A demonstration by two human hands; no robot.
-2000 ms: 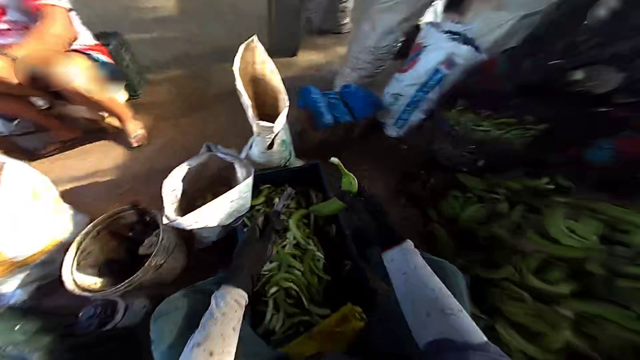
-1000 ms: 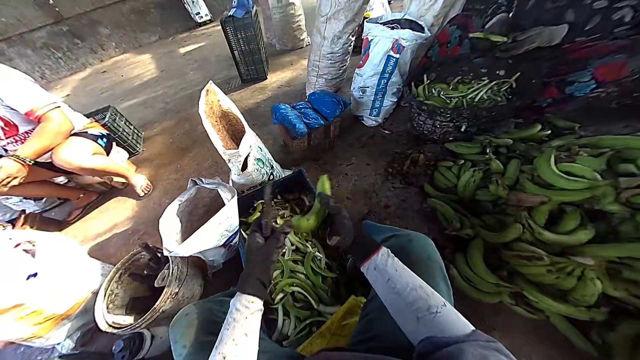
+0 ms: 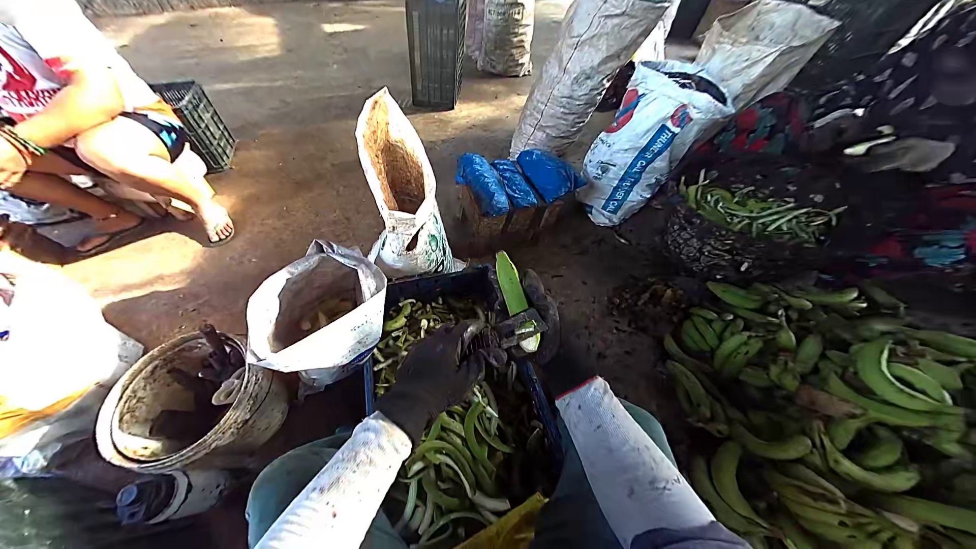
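A green plantain (image 3: 512, 284), partly peeled with pale flesh showing at its lower end, is held upright over the dark blue crate (image 3: 438, 284). Around its right side curls my gloved right hand (image 3: 543, 316). My left hand (image 3: 442, 370), in a dark glove, is at the plantain's lower end and seems closed on a small tool (image 3: 512, 329), whose shape is hard to make out. Long green peels (image 3: 457, 457) fill the near part of the crate, and shorter pieces lie in its far part.
Left of the crate stand an open white sack (image 3: 316, 305) and a dirty bucket (image 3: 191, 404). Beyond it are another open sack (image 3: 400, 183) and blue packages (image 3: 518, 183). Green plantains (image 3: 831, 396) are heaped at right, near a basket of peels (image 3: 755, 213). A person (image 3: 99, 130) sits at left.
The plantain, held tilted over the crate one second ago, now leans the other way with pale flesh bared at its lower end. The view has shifted.
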